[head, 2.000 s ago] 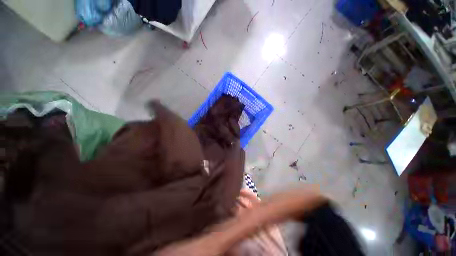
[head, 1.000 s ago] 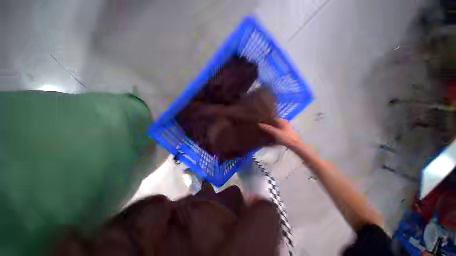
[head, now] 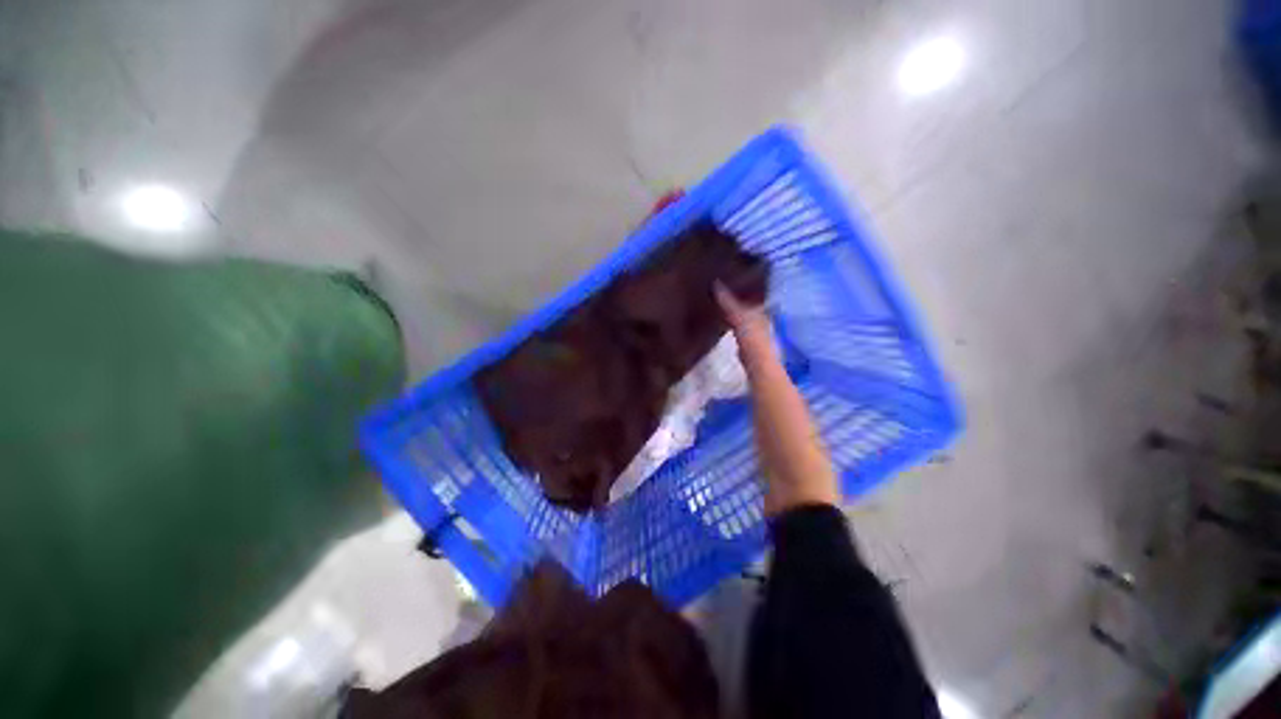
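Note:
The blue slatted plastic basket (head: 878,302) stands on the floor in the middle. Dark brown garments (head: 597,372) lie along its left side. A whitish crumpled item (head: 688,407) shows in its bottom. My right hand (head: 747,320) reaches in from below, its fingers on the far end of the brown cloth, gripping it as far as I can see. More brown cloth (head: 562,653) is bunched at the bottom edge, close to my body. My left hand is not in view; the bunched cloth may hide it.
The large green woven sack (head: 183,464) fills the left side, near the basket. Pale shiny floor (head: 464,155) lies behind. Blurred thin metal legs are at the right edge, a blue object (head: 1260,56) at the top right corner, and a pale-blue-edged item (head: 1247,674) at the bottom right.
My right hand has moved from the near cloth to the basket's far end. Less brown cloth is in the basket, so the whitish item shows more. The basket appears larger.

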